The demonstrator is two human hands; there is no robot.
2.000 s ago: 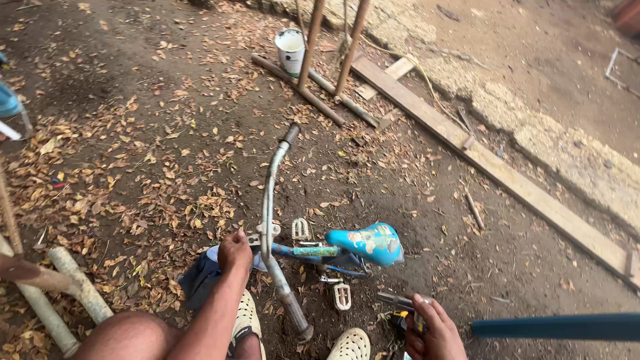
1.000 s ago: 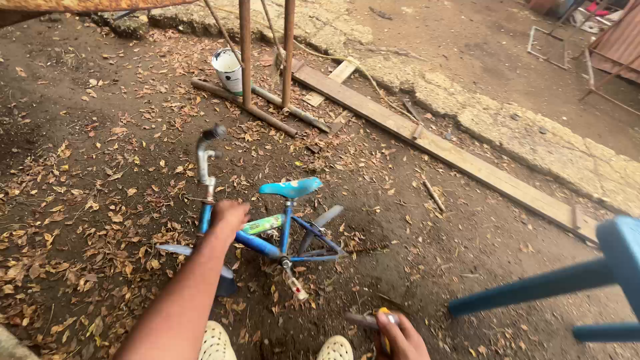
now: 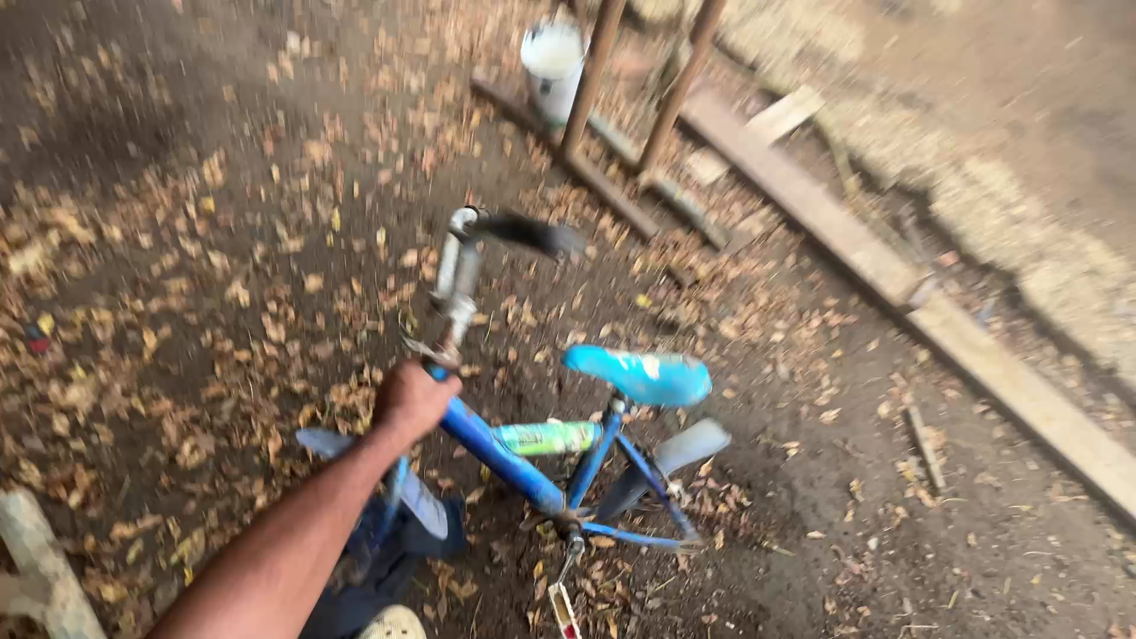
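Observation:
My left hand (image 3: 415, 399) grips the head tube of a small blue bicycle frame (image 3: 506, 461), just below the silver handlebar (image 3: 457, 266) with its dark grip. The frame has a turquoise saddle (image 3: 639, 374), a green pad (image 3: 546, 437) on its top tube, a grey rear mudguard (image 3: 674, 457) and a grey front mudguard (image 3: 422, 506). No wheels show on it. A pedal (image 3: 563, 611) hangs from the crank near the bottom edge. My right hand is out of view.
A white bucket (image 3: 552, 75) stands beside thin brown wooden poles (image 3: 593, 80) at the top. A long wooden plank (image 3: 1003, 382) runs diagonally at the right, along a rough concrete edge (image 3: 985, 186). Dry leaves cover much of the dirt. A shoe (image 3: 393, 623) shows at the bottom.
My right hand, which held a metal tool in both earlier frames, has left the view. The bicycle frame has turned from seen-from-above to side-on, with my left hand at its front.

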